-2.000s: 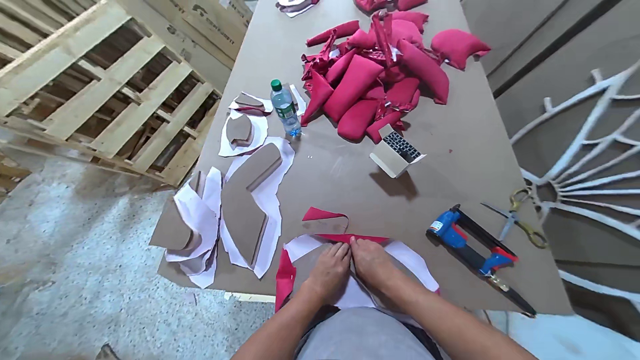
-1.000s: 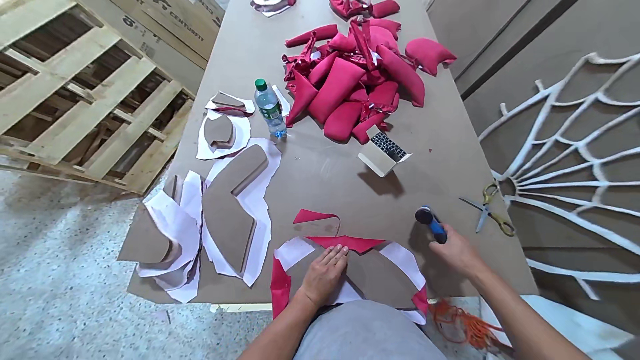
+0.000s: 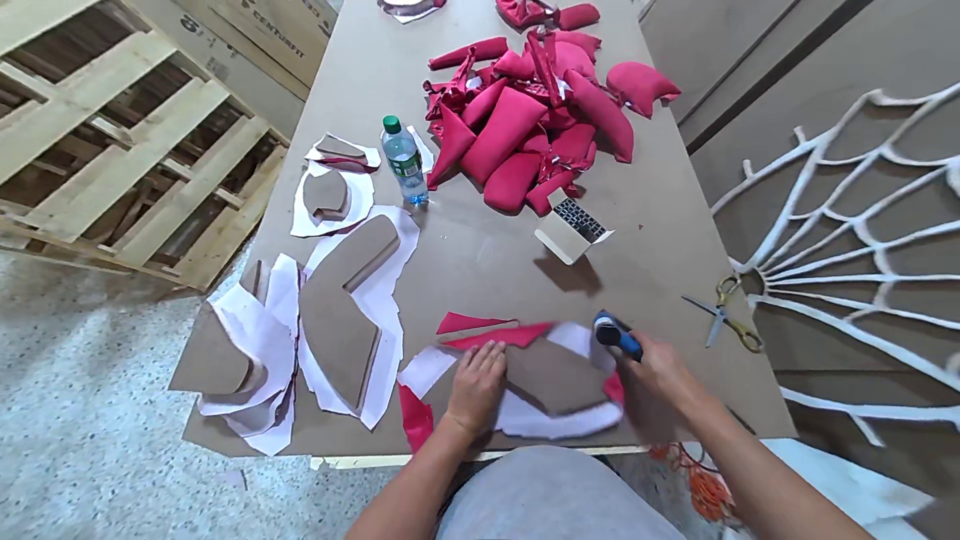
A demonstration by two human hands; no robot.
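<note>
My left hand (image 3: pixel 480 382) lies flat with fingers together on a brown board piece (image 3: pixel 559 375), over the red fabric (image 3: pixel 510 336) folded across its far edge. White padding and more red fabric stick out around the board. To the right, my right hand (image 3: pixel 660 367) grips a blue and black staple gun (image 3: pixel 616 335), held just beside the board's right end. A loose red fabric scrap (image 3: pixel 472 322) lies beyond the board. The small box of staples (image 3: pixel 574 229) stands farther off, its lid up.
Boards on white padding (image 3: pixel 341 300) lie at left, near a water bottle (image 3: pixel 405 161). Red upholstered pieces (image 3: pixel 517 135) are heaped at the far side. Scissors (image 3: pixel 721 315) lie at right, by a white web-shaped panel (image 3: pixel 847 255). A wooden pallet (image 3: pixel 127 150) leans at far left.
My right hand has left the fabric and taken up the staple gun, which lay on the table at right, and has brought it toward the board. My left hand stays on the board.
</note>
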